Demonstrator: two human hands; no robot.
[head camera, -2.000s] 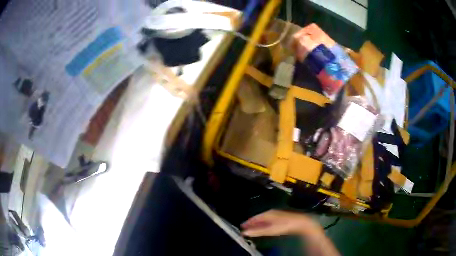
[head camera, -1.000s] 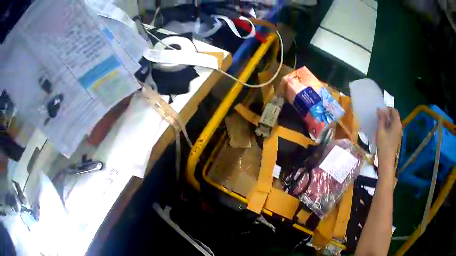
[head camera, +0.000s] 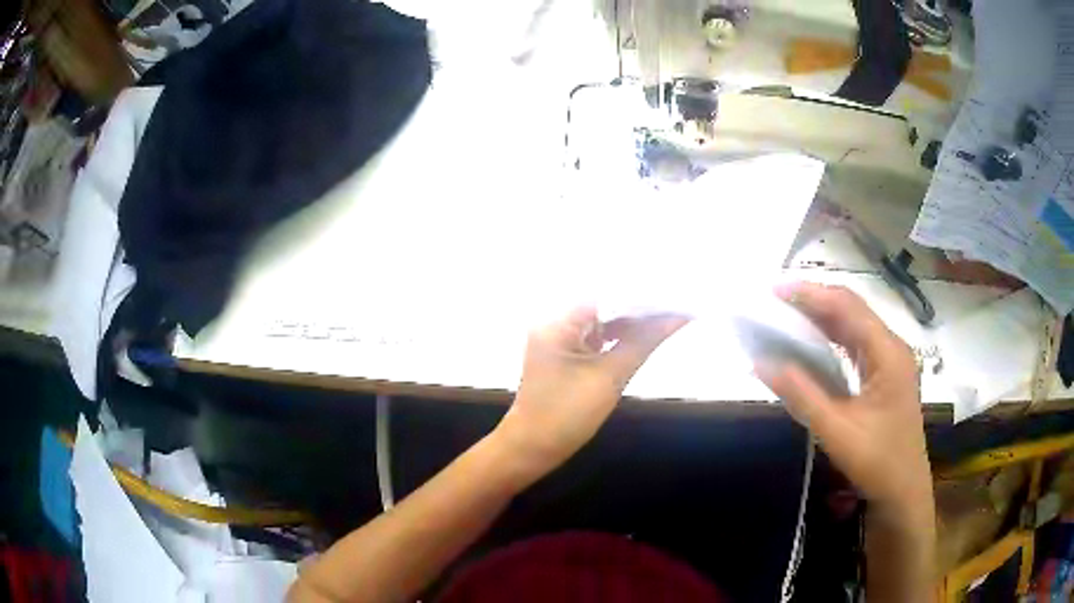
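A white piece, washed out by glare, lies on the white sewing table in front of the sewing machine. My left hand pinches its near edge between thumb and fingers. My right hand holds a pale, blurred curved piece between thumb and fingers, close to the white piece. Whether the two pieces touch is lost in the glare. A dark cloth panel lies draped on the table's left part.
A printed sheet hangs at the right edge. A dark slim tool lies right of the machine. White sheets and a yellow tube are at lower left. The table's front edge runs below my hands.
The view has swung from the yellow cart to the sewing table. The hand that was on a pale piece at the cart has gone from there; both my hands now hold pieces over the table.
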